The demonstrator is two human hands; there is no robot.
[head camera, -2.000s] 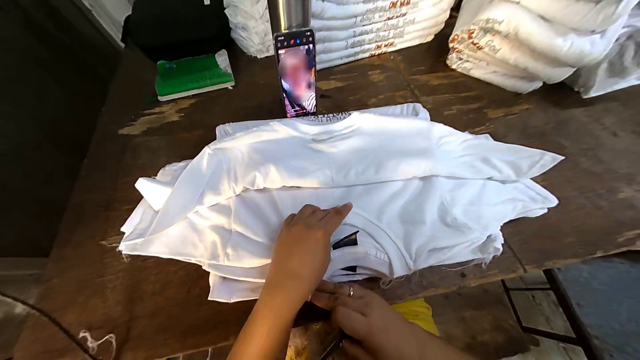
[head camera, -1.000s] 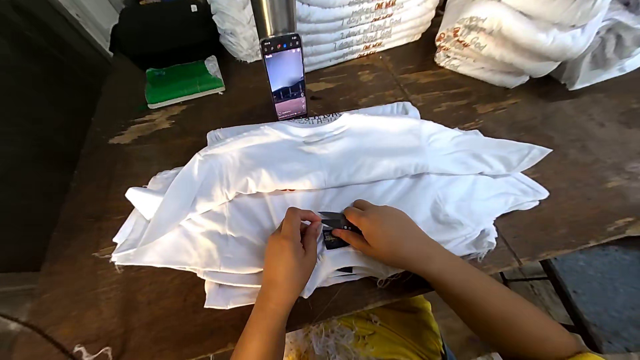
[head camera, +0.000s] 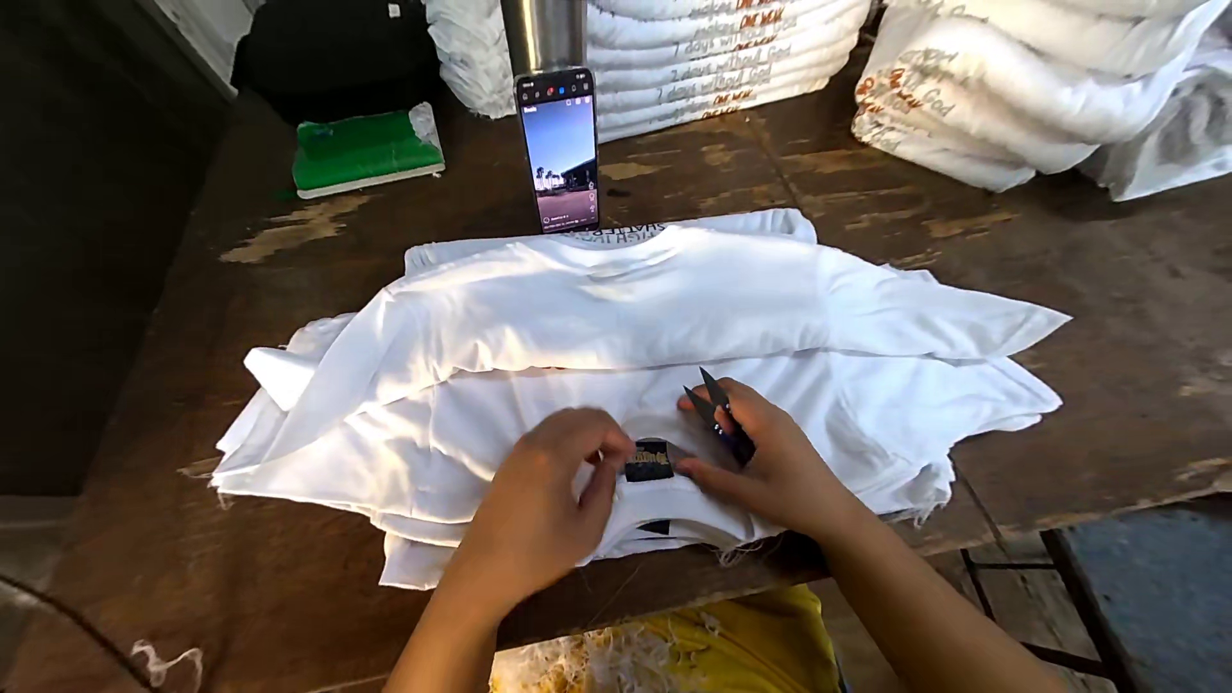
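White T-shirts (head camera: 616, 318) lie layered on the wooden table, their necklines toward me. A black neck label (head camera: 649, 460) shows inside the collar of one shirt. My left hand (head camera: 553, 481) is at the label's left edge, thumb and index finger pinched together on what looks like the collar fabric or a thread; which one I cannot tell. Thread snips (head camera: 720, 414) sit in my right hand (head camera: 770, 457), blades apart and pointing up and left, while its thumb reaches to the label's right side.
A phone (head camera: 560, 154) leans upright on a metal tumbler (head camera: 545, 34) behind the shirts. Folded printed shirts (head camera: 722, 58) are stacked behind, with another pile (head camera: 1011, 87) at right. A green booklet (head camera: 366, 149) lies at back left. Thread scraps (head camera: 577, 659) rest on yellow cloth below the table edge.
Both hands were closer together over the label one second ago; now they are apart on either side of it, with the snips raised clear of it. Two seconds ago the right hand was lower, by the table edge.
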